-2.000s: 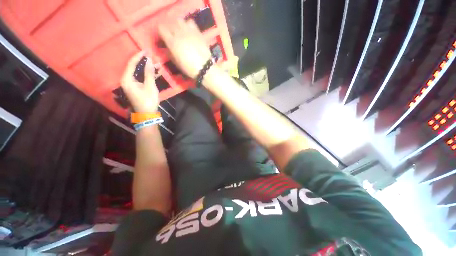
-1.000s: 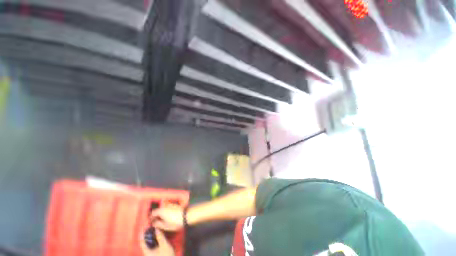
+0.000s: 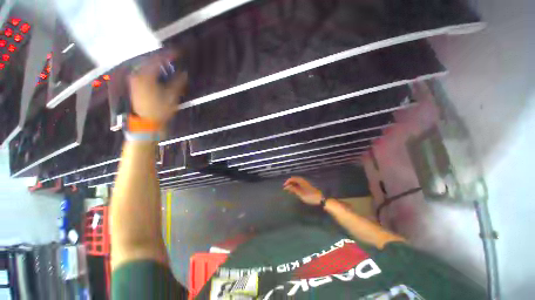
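Note:
My left hand [image 3: 153, 96], with an orange wristband, is raised to the front edge of an upper rack shelf [image 3: 328, 60]. It is blurred and holds a small dark device unit [image 3: 168, 71] with a bluish glint between its fingers. My right hand [image 3: 304, 190], with a dark bracelet, is low over the floor at the centre right, fingers loosely apart and empty. The red tray [image 3: 206, 269] shows only in part at the bottom, mostly hidden by my shirt; its cells cannot be seen.
Many black shelves with white edges stack below my left hand. A white paper label [image 3: 111, 35] hangs at the upper left near red lit readouts [image 3: 12, 36]. Red crates [image 3: 98, 229] stand on the floor at lower left. A wall box [image 3: 431, 161] and pipe are at right.
The view has swung to the rack. My left hand has left the tray and risen to an upper shelf with the dark unit. My right hand has also come off the tray.

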